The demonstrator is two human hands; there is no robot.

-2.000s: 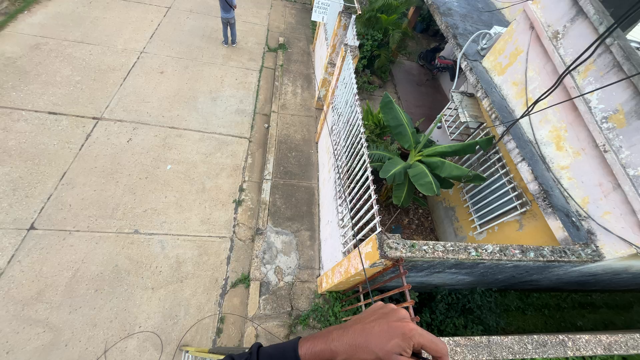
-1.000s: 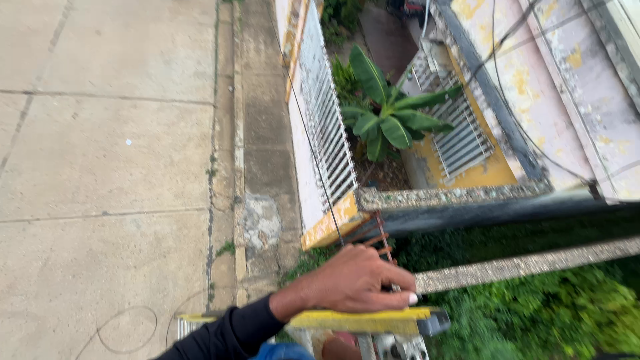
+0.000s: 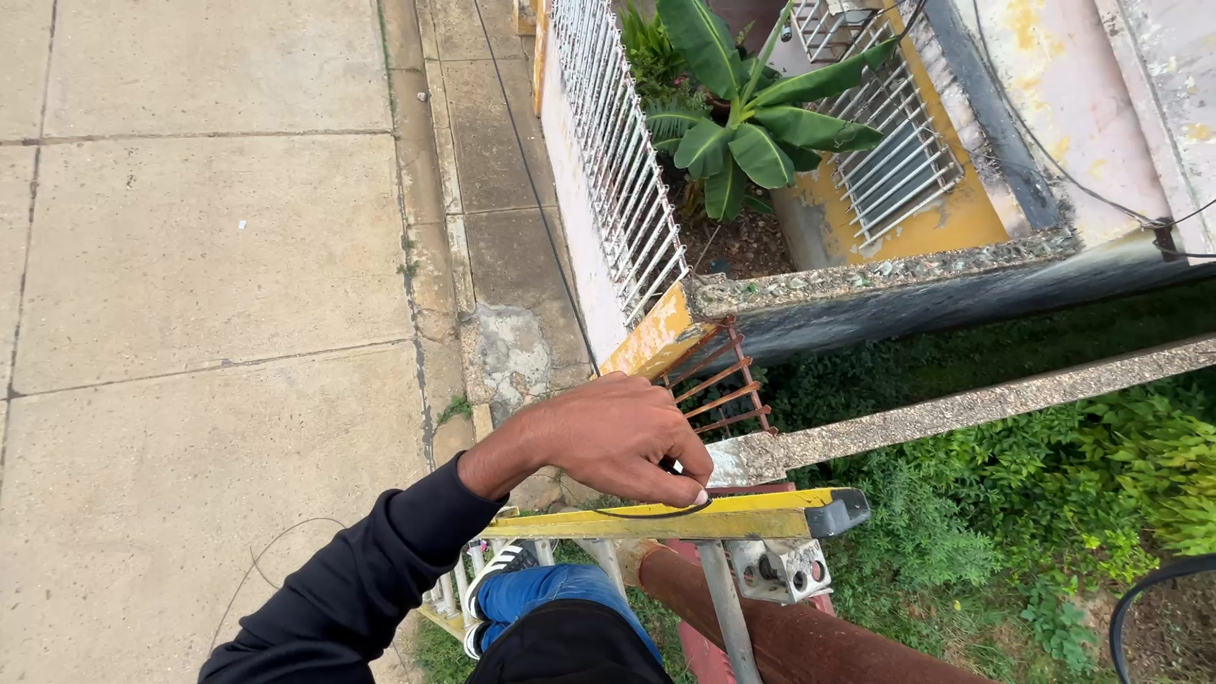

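Note:
My left hand (image 3: 622, 442), in a black sleeve, is pinched on a thin black cable (image 3: 655, 514) between thumb and fingers. Below the fingers the cable curves over the yellow side rail (image 3: 750, 522) of a ladder. A thin black line (image 3: 532, 171) comes down past the barred wall and goes out of sight behind the hand. Beneath me are my blue jeans (image 3: 560, 589) and a black-and-white shoe (image 3: 492, 570) by the ladder's rungs. My right hand is out of view.
A rusty pipe (image 3: 779, 632) passes beside the ladder. Beyond the hand are a rusty metal grille (image 3: 727, 380), a narrow concrete wall top (image 3: 997, 394) and white bars (image 3: 617, 142). Concrete pavement (image 3: 209, 266) lies far below. A thick black cable (image 3: 1126, 608) loops at the right edge.
The view has tilted down, bringing the ladder and my legs into sight. A person on the street, seen at the top two seconds ago, is out of view.

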